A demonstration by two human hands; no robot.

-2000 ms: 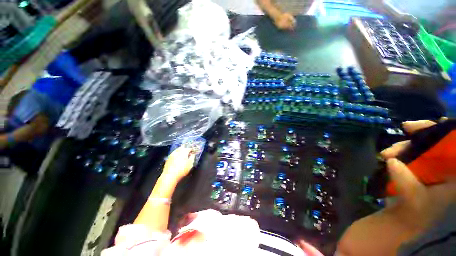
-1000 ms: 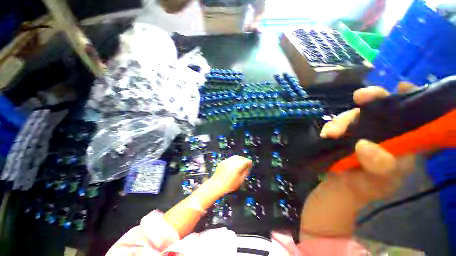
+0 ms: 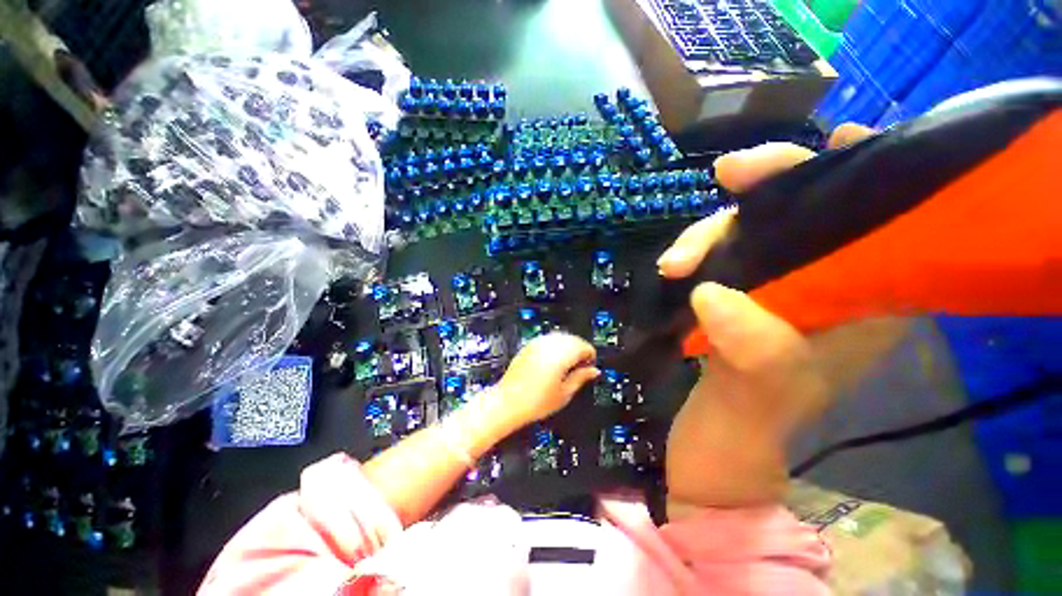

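My right hand [image 3: 745, 338] is wrapped around the orange-and-black electric screwdriver [image 3: 908, 221], large and near the camera; its dark tip end is blurred and points left, towards the grid. My left hand [image 3: 550, 375] is over the middle of the grid of small units, fingers curled, fingertips close together near the driver's tip; whether it holds a screw is too small to tell. The units are green circuit boards [image 3: 617, 388] with blue round components on black housings. The blue screw box [image 3: 266, 402], full of silvery specks, lies left of the grid.
A clear plastic bag [image 3: 233, 175] of dark parts lies at left. Board strips [image 3: 606, 192] are stacked behind the grid. A cardboard box [image 3: 728, 99] holds dark trays at the back. Blue crates [image 3: 955, 70] stand right, with a black cord [image 3: 932, 425] below. More units [image 3: 82, 437] lie far left.
My left hand has moved from the screw box to the grid's middle. The screwdriver has come in from the right, closer to the grid. The view has shifted right.
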